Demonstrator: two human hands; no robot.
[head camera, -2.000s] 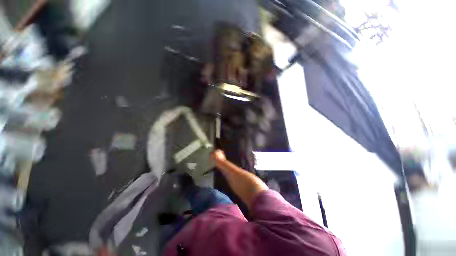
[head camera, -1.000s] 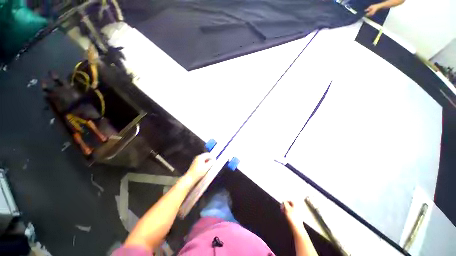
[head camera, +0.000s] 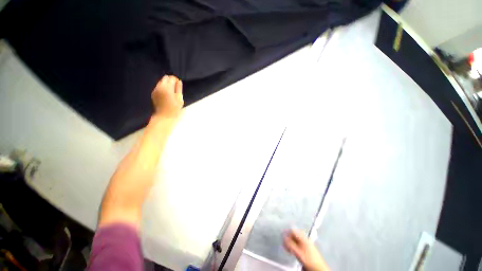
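Dark fabric (head camera: 211, 50) lies wrinkled across the upper left of the white table, its near edge slanting up to the far side. My left hand (head camera: 168, 96) is on this edge, fingers curled into the cloth, with folds running from it; the fingertips are hidden. My right hand (head camera: 297, 244) is low over the pale sheet (head camera: 386, 159), right of the cutter rail (head camera: 244, 222). It is small and blurred, its fingers partly bent; whether it touches anything I cannot tell. The rail's dark slot runs away from me between the two hands.
A blue block (head camera: 193, 268) is at the rail's near end. A mottled stick (head camera: 422, 256) lies at the lower right. A dark band borders the pale sheet on the right, with a yellowish strip (head camera: 398, 37) at its far end. Dark clutter is below the table's left edge.
The view has moved in over the table. My left hand has gone from the rail's near end to the dark fabric's edge. My right hand is now over the pale sheet near the rail.
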